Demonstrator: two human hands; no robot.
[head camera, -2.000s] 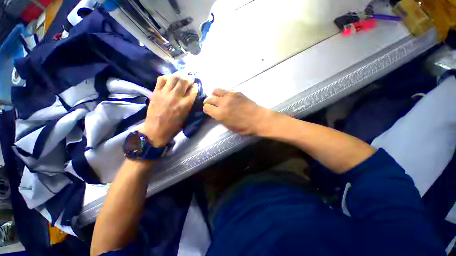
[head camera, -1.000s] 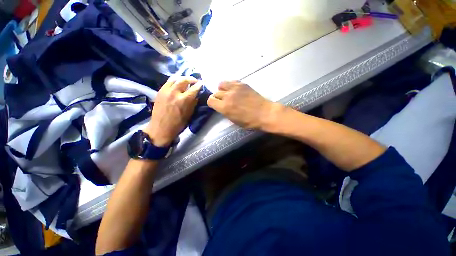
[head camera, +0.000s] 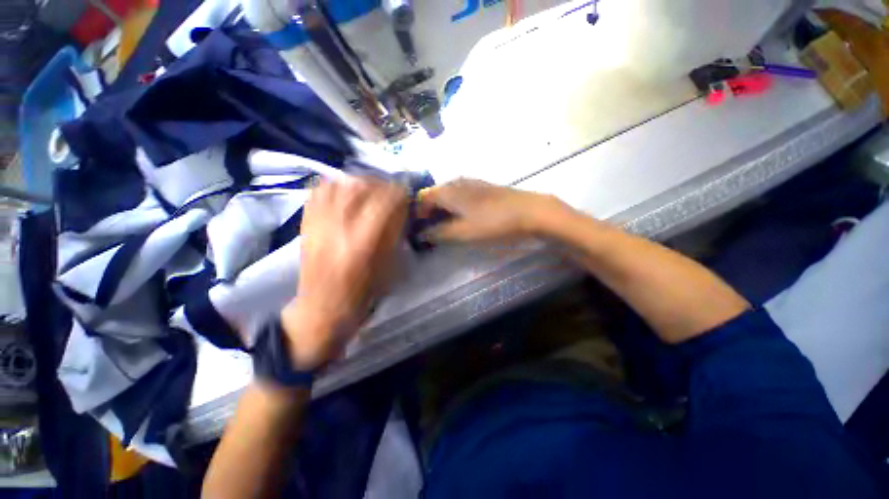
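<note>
A navy and white garment (head camera: 234, 219) lies bunched on the table left of and below the sewing machine's needle area (head camera: 395, 122). My left hand (head camera: 353, 244), with a dark watch on the wrist, is blurred and closed on the garment's right part, just below the needle area. My right hand (head camera: 478, 212) is right beside it, its fingertips pinching a dark edge of the same garment. The fingertips of both hands and the exact edge they hold are partly hidden or blurred.
The white machine bed (head camera: 624, 136) extends right. A black and pink item (head camera: 736, 86), a purple stick (head camera: 788, 71) and a yellow-brown block (head camera: 836, 68) are at its far right end. White and navy cloth (head camera: 829, 302) hangs at the lower right.
The view has shifted, showing more of the machine head. My left hand has moved slightly lower relative to the needle and is blurred. My right hand has turned, its fingers now at the dark edge.
</note>
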